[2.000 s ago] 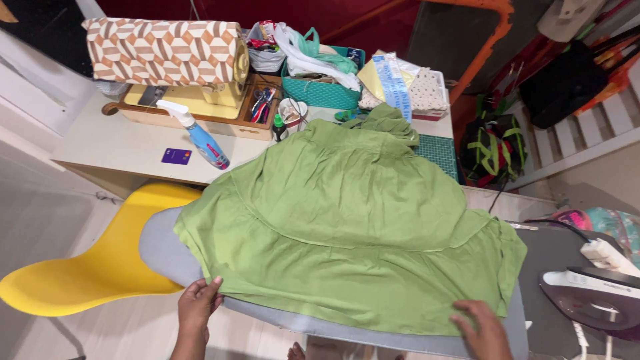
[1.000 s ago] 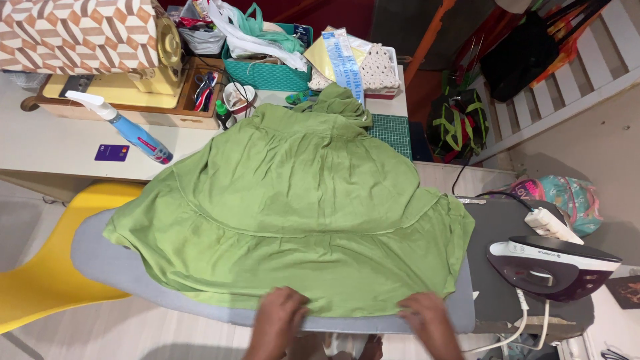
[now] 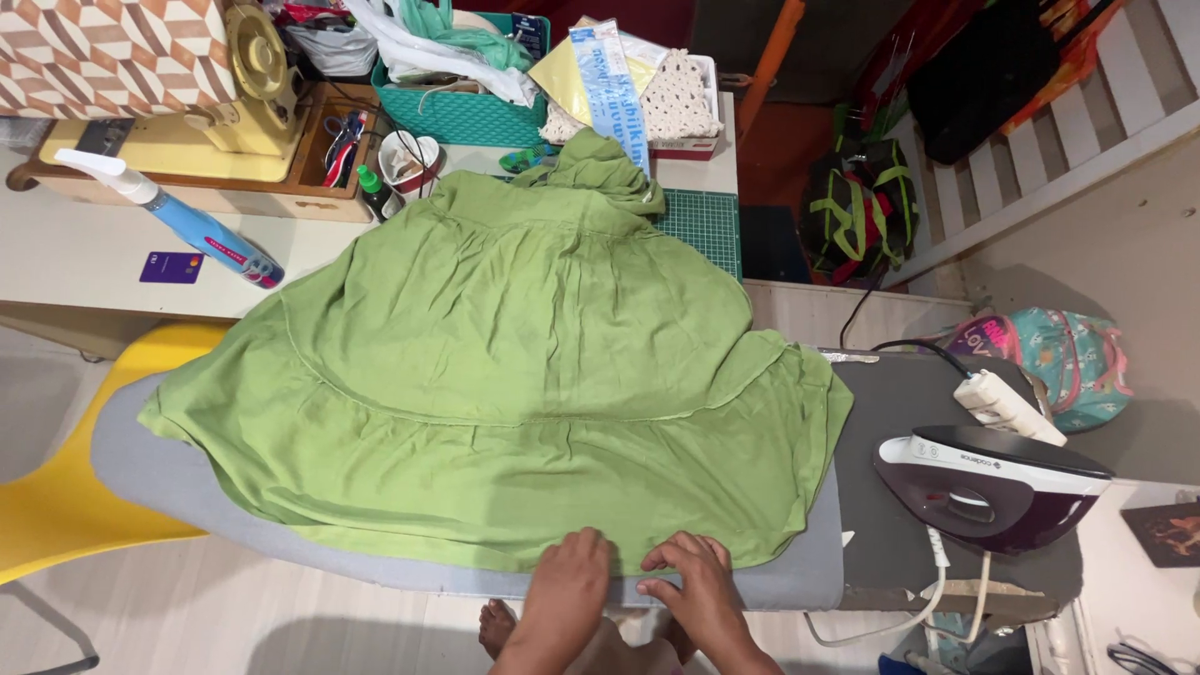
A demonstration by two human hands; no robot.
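A green tiered cloth garment (image 3: pixel 525 328) lies spread over a grey ironing board (image 3: pixel 375 572), its bunched upper end resting on the white table. My left hand (image 3: pixel 572 581) lies palm down on the garment's near hem, fingertips on the cloth. Just right of it, my right hand (image 3: pixel 689 581) is at the same hem with its fingers apart and bent; whether it pinches any cloth is not clear. A steam iron (image 3: pixel 994 487) rests on the dark right end of the board.
On the white table (image 3: pixel 84 267) are a spray bottle (image 3: pixel 202 230), a purple card (image 3: pixel 172 267), a sewing machine (image 3: pixel 253 75), a teal basket (image 3: pixel 459 112) and a green cutting mat (image 3: pixel 703 225). A yellow chair (image 3: pixel 94 450) stands left. A power strip (image 3: pixel 1008 403) lies near the iron.
My hands, wide apart at the garment's near edge two seconds ago, have come close together there. The view has shifted to the right.
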